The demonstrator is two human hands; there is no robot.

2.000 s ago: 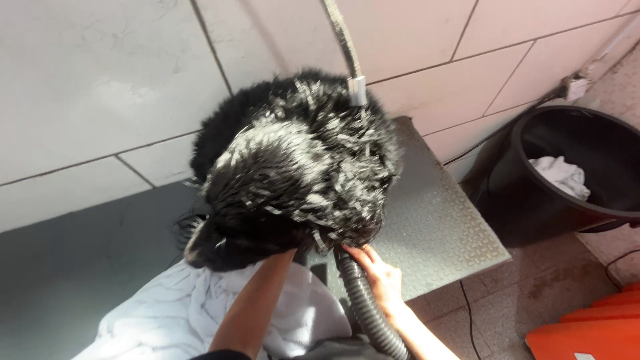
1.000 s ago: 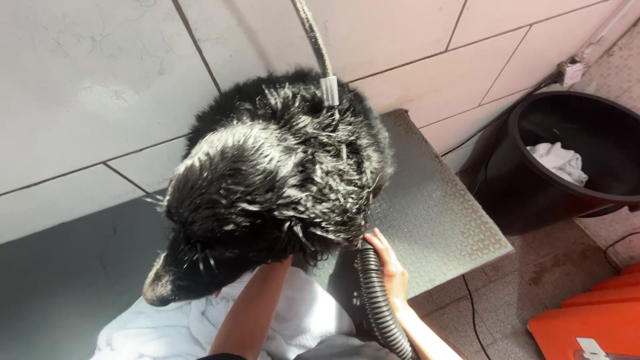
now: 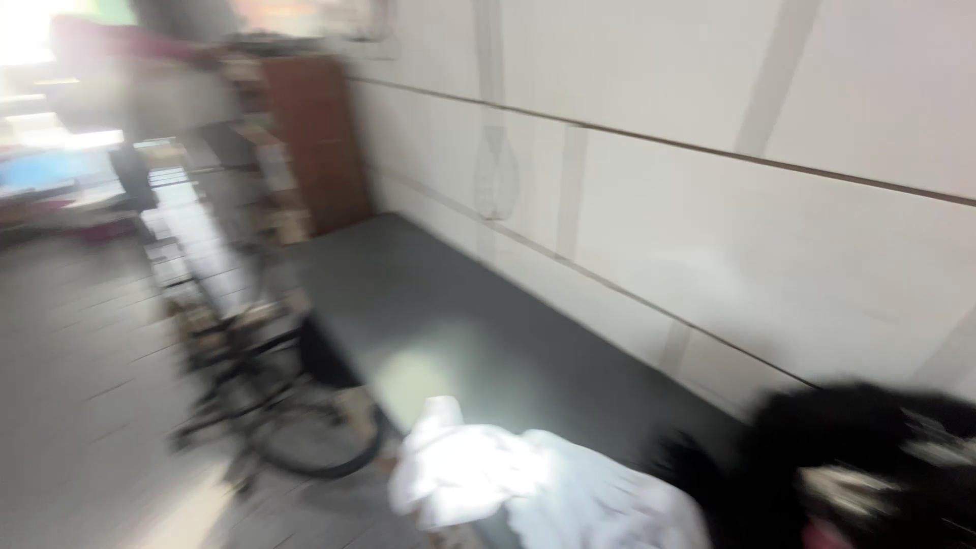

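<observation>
Neither my left hand nor my right hand shows in the head view now. At the lower right edge is part of a black-furred dog [image 3: 877,450], blurred, with a paler muzzle and a bit of pink below it. Beside it a white towel [image 3: 564,488] lies bunched on the near edge of the grey tabletop [image 3: 488,328]. The ribbed hose is out of view.
The tabletop runs along a white tiled wall [image 3: 686,229] to a brown panel [image 3: 320,145]. Left of it, on the tiled floor, stands a wheeled stool base with a ring [image 3: 305,427]. A blurred person [image 3: 168,91] seems to stand at the far upper left.
The view has swung far to the left. My hands, the hose and the black bin have left the frame, and the dog now shows only at the right edge.
</observation>
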